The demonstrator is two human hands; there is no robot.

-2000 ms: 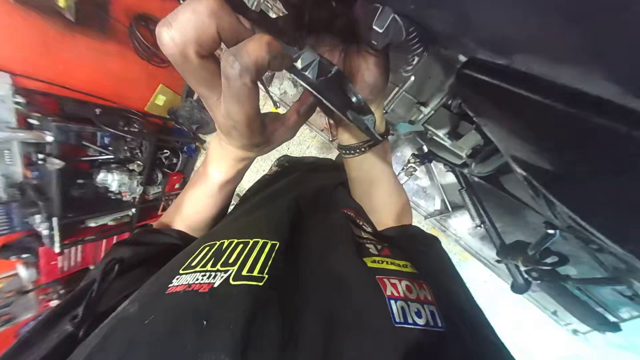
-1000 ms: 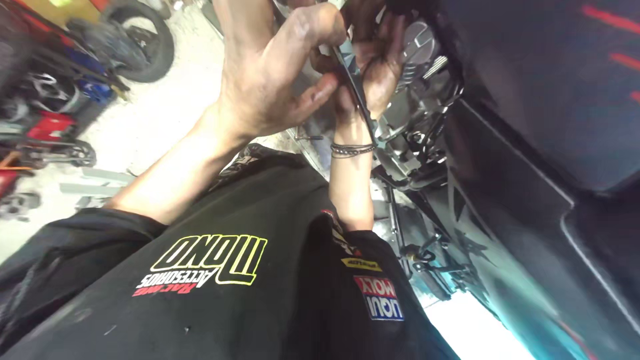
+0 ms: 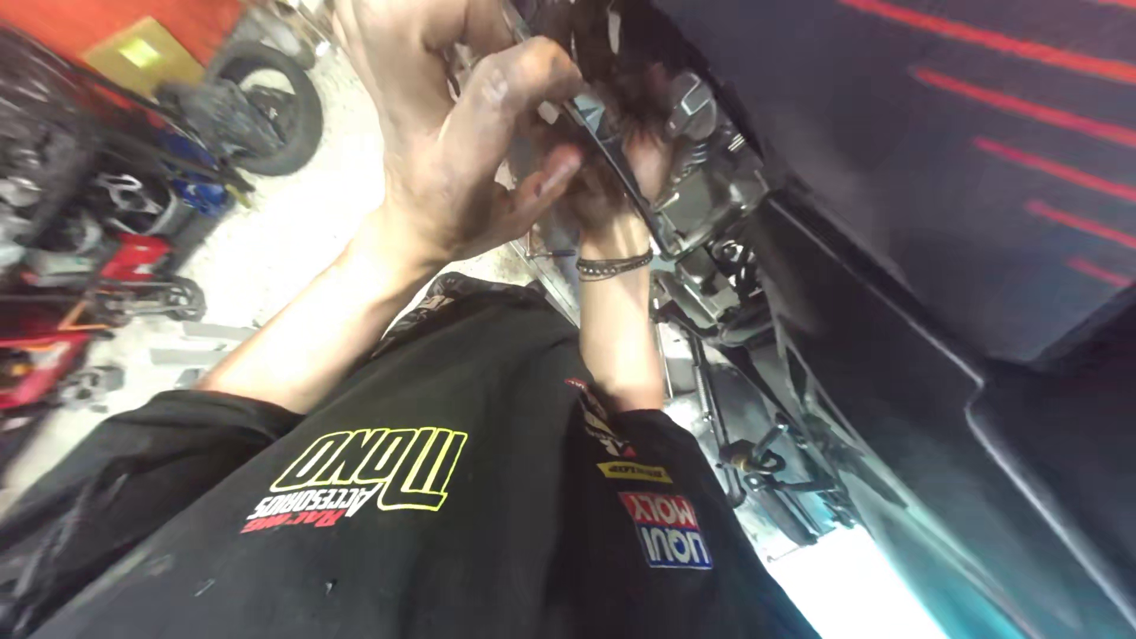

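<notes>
My left hand (image 3: 453, 133) is raised at the upper middle, palm side partly showing, its fingers bent. One fingertip lies at or against a narrow dark strip-like part (image 3: 617, 164) that slants down to the right. My right hand (image 3: 626, 164), mostly in shadow, is behind this strip, close to the metal engine parts of a motorcycle (image 3: 701, 191). A dark cord bracelet (image 3: 614, 264) circles the right wrist. The strip and shadow hide the right fingers, and the left fingertips are partly cut off by the top edge, so neither grip shows clearly.
A large dark motorcycle panel (image 3: 887, 222) with red stripes fills the right side. Below the engine are a stand and linkage (image 3: 754, 457). On the left are a wheel with a tyre (image 3: 271, 106), red parts (image 3: 138, 257) and a loaded rack (image 3: 53, 177) beside pale floor.
The view has shifted, bringing the striped panel and the wheel further into sight. Both hands stay close together around the dark strip, which now shows more edge-on than two seconds ago.
</notes>
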